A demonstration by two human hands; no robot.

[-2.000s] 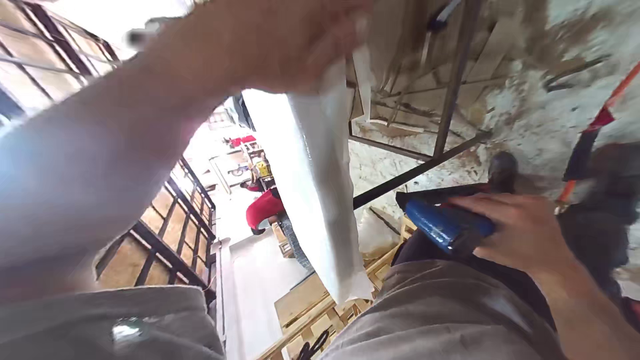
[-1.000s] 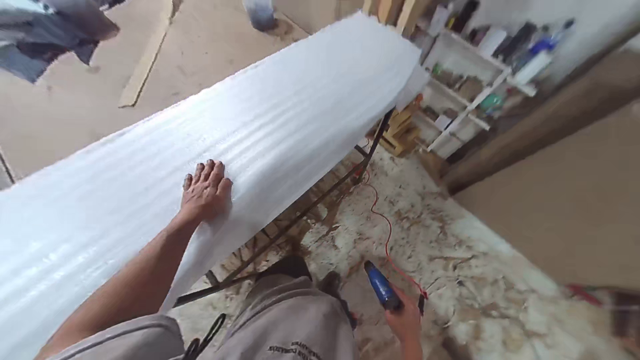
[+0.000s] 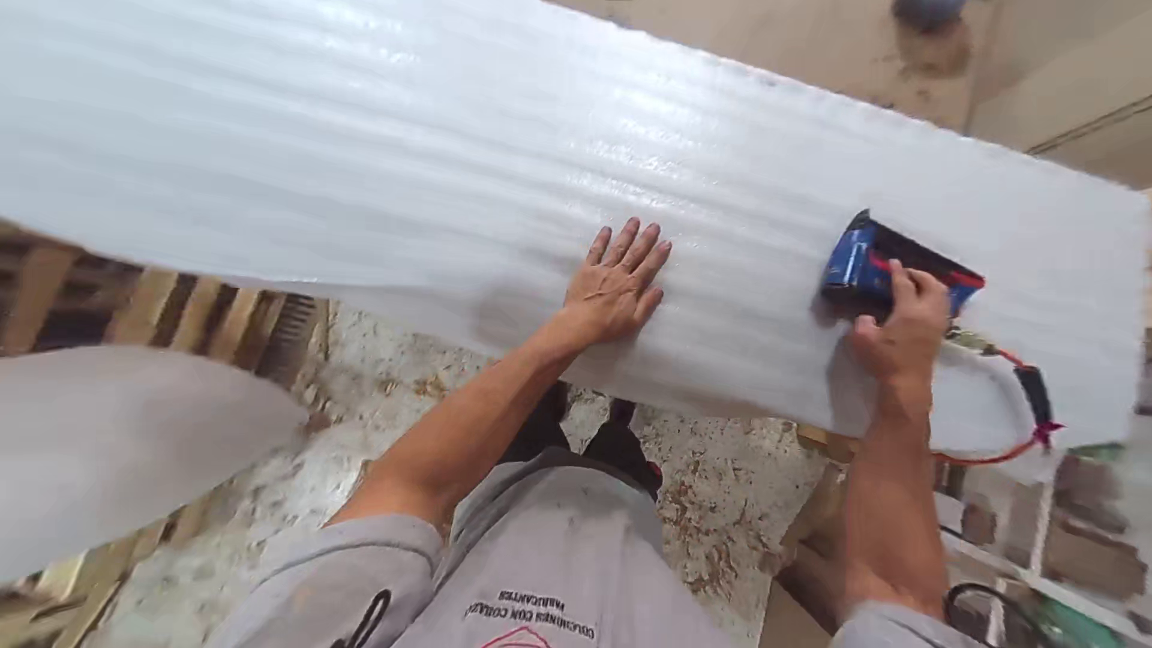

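A long white sheet of foam-like material (image 3: 432,162) lies across the view in front of me, its surface lightly rippled. My left hand (image 3: 616,286) presses flat on it, palm down with the fingers a little apart. To the right, my right hand (image 3: 904,324) grips a blue and black pneumatic stapler (image 3: 859,265) over the sheet. An orange-red air hose (image 3: 1035,396) with a black sleeve runs from the tool and curves back beneath my forearm. Whether the stapler touches the sheet cannot be told.
Wooden slats (image 3: 180,306) show under the sheet at the left, beside another pale sheet (image 3: 135,441). Debris litters the floor (image 3: 720,504) around my feet. White shelving (image 3: 1035,540) holding things stands at lower right. A brown surface (image 3: 792,45) lies beyond the sheet.
The right hand has brought the blue stapler from low beside my body up over the white sheet. The left hand remains flat on the sheet since one second ago. The view has swung strongly.
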